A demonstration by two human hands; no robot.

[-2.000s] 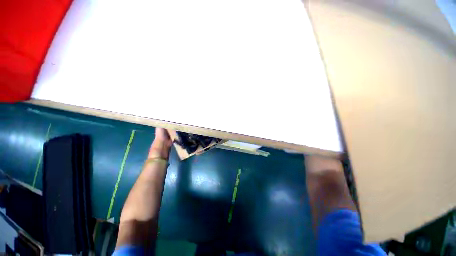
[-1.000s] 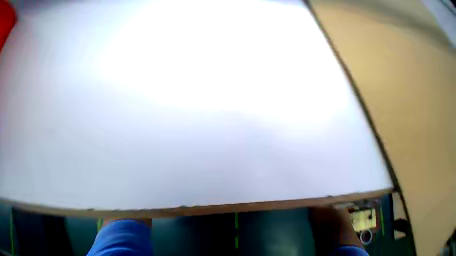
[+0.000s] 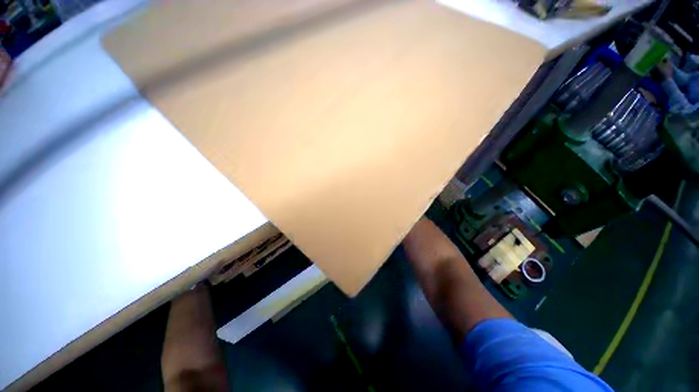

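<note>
A tan cardboard sheet (image 3: 329, 138) lies across the white shelf (image 3: 100, 230), with one corner hanging past the front edge. Layered brown cardboard edges (image 3: 249, 264) show below the shelf edge, beside a long white strip (image 3: 268, 306). My left forearm (image 3: 191, 337) reaches up under the shelf edge; the hand is hidden. My right forearm (image 3: 444, 276) reaches up behind the cardboard sheet; that hand is hidden too. What either hand touches cannot be seen.
The green press (image 3: 567, 176) stands at the right, with a pale metal fixture (image 3: 507, 254) and a white ring (image 3: 533, 269) below it. Clear plastic trays (image 3: 628, 126) are behind it. A yellow line (image 3: 640, 298) crosses the green bench. Part of another person shows at the far right edge.
The view has swung right: the cardboard sheet has moved from the right side to the middle, and the press has come into view. The red object at the left has left the picture.
</note>
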